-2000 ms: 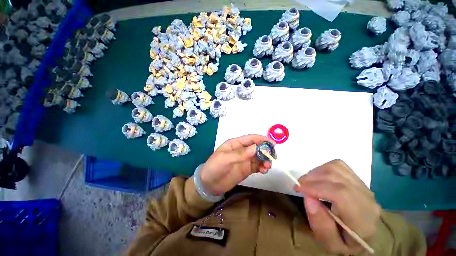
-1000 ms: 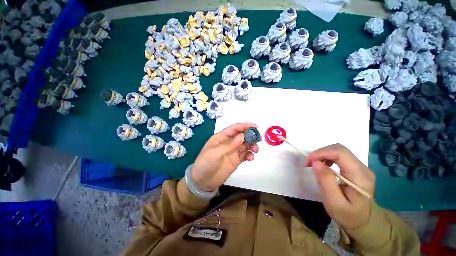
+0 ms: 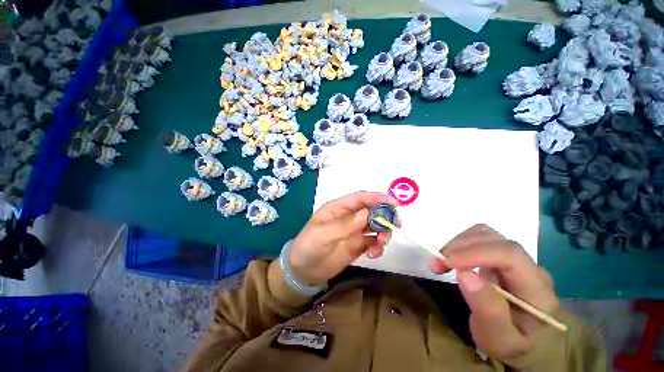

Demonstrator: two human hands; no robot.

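My left hand (image 3: pixel 336 236), with a pale band at the wrist, holds a dark grey cup (image 3: pixel 382 217) between thumb and fingers, its opening facing up. My right hand (image 3: pixel 502 280) grips a thin pale wooden stick (image 3: pixel 415 242). The stick's tip is at the cup's opening. A small red glue dish (image 3: pixel 404 191) lies on the white sheet (image 3: pixel 466 171) just beyond the cup. Whether the tip touches the cup's inner wall cannot be told.
Grey-and-yellow pieces (image 3: pixel 269 94) are heaped centrally. Pale grey bodies (image 3: pixel 397 103) stand behind the sheet; more (image 3: pixel 604 51) lie far right. Dark cups (image 3: pixel 604 189) are heaped right. Joined pieces (image 3: pixel 120 80) stand beside a blue tray (image 3: pixel 69 94). A blue crate (image 3: pixel 171 254) is on the floor.
Since a second ago, the stick's tip has moved from the red dish back to the cup. My left hand has moved slightly right and nearer my body with the cup.
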